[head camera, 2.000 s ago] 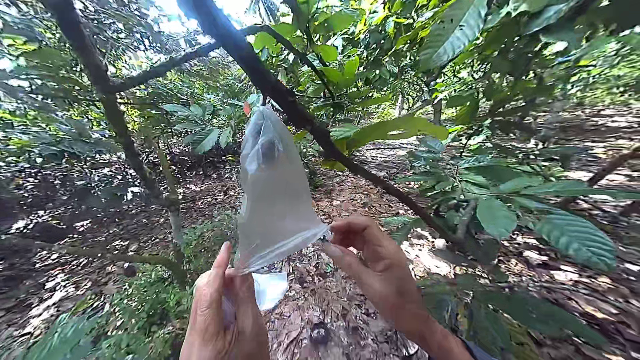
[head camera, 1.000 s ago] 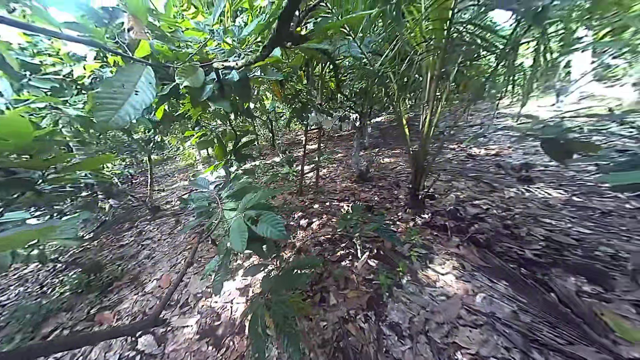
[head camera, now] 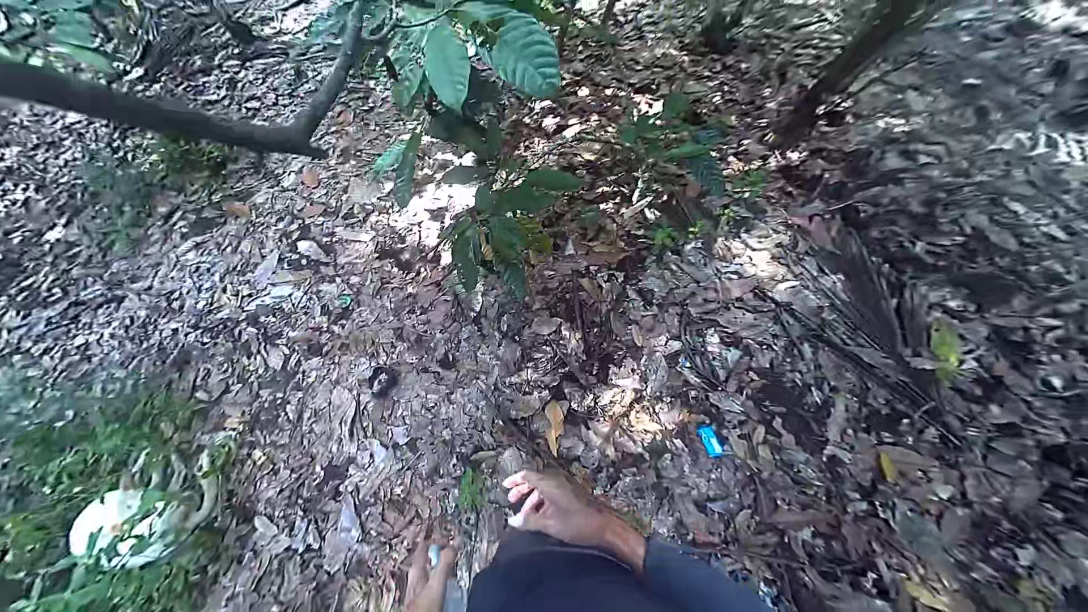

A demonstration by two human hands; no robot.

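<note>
My right hand (head camera: 557, 508), below a dark sleeve, is at the bottom centre beside dark clothing. Its fingers are curled and their tips look pale; whether anything small lies between them is unclear. What looks like my left hand (head camera: 429, 578) is cut off by the bottom edge, with a small pale blue thing (head camera: 435, 556) at its fingers. Both hands are above leaf litter. A white object (head camera: 119, 527), perhaps a plastic bag, lies among green weeds at the lower left. A small bright blue piece of litter (head camera: 710, 440) rests on dry leaves to the right.
A bare branch (head camera: 195, 126) crosses the upper left. Leafy green shoots (head camera: 510, 204) hang at the upper centre. A thin trunk (head camera: 837, 72) stands at the upper right, above a dry palm frond (head camera: 875, 314). A small dark lump (head camera: 382, 380) sits on the ground.
The view has swung right and down. Two seconds ago both hands were at a translucent bag hanging beneath a branch; they are now low, away from it, and that bag is out of view.
</note>
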